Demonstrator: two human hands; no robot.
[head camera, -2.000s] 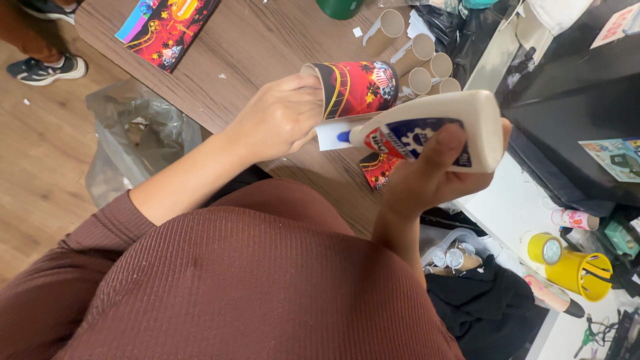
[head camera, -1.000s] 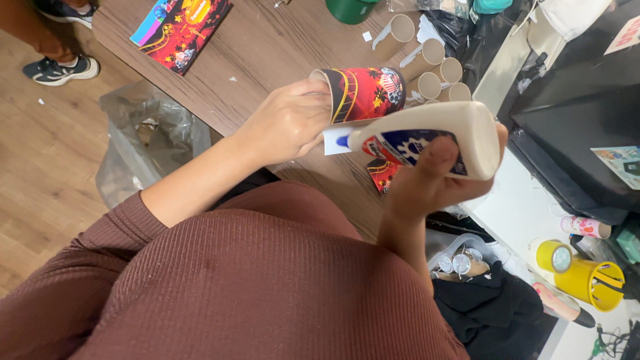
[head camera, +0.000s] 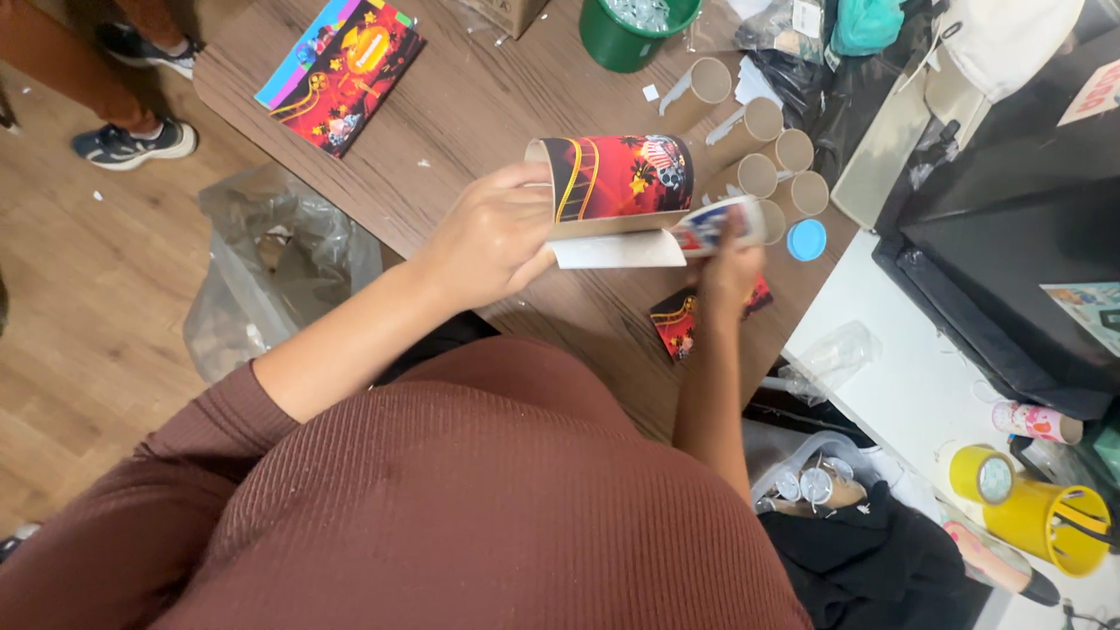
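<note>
My left hand (head camera: 494, 232) grips the open end of a cardboard tube, around which a red and black printed paper wrap (head camera: 621, 178) is laid. A flap of that paper (head camera: 621, 251) stands off the tube's lower side, its white back showing. In my right hand (head camera: 731, 267) is a white glue bottle (head camera: 719, 226), blurred, held low beside the tube's right end; its nozzle cannot be made out. Under my right wrist a printed red piece (head camera: 675, 324) lies on the wooden table (head camera: 490, 105). Several bare cardboard tubes (head camera: 754, 175) stand to the right, some with white strips.
Printed sheets (head camera: 346, 74) lie at the table's upper left. A green container (head camera: 623, 35), a blue lid (head camera: 806, 240) and black plastic bags (head camera: 787, 87) are farther right. A bin with a clear bag (head camera: 271, 254) stands beside the table. Another person's shoe (head camera: 131, 144) is on the floor.
My right hand has moved the glue bottle from over the paper flap to the tube's right end, tilting it lower. My left hand keeps its hold on the tube.
</note>
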